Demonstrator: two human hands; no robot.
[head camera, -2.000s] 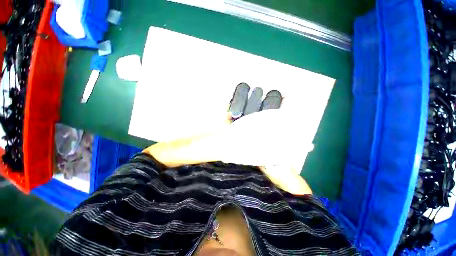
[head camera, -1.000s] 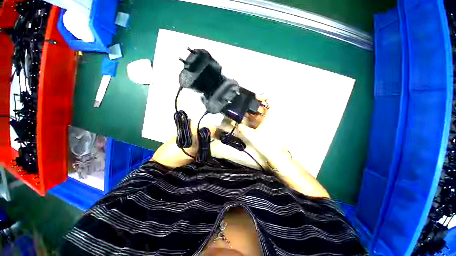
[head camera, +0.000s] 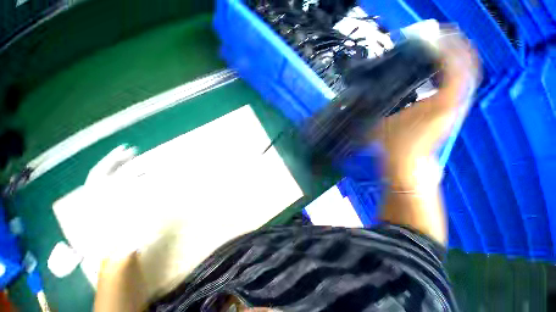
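My right hand (head camera: 454, 76) is over the large blue bin (head camera: 274, 67) at the upper right, blurred by motion. It is shut on black power adapters (head camera: 390, 70) with dark cords; their number cannot be told. My left hand (head camera: 113, 166), in a white glove, lies at the far left edge of the white work sheet (head camera: 213, 164). Its fingertips show against the green bench, and the rest blends into the bright sheet. No adapter shows in it. A thin dark cord end hangs over the sheet's right part.
More black adapters and cords (head camera: 305, 36) fill the large blue bin. Stacked blue bins (head camera: 506, 164) stand at the right. A metal rail (head camera: 128, 116) runs behind the sheet. A white rounded pad (head camera: 64, 259) and a blue-handled knife (head camera: 35, 281) lie at the left.
The view has turned to the right. The adapters held over the sheet before are gone from there; my right hand has moved right to the blue bin. My left hand is now apart from it.
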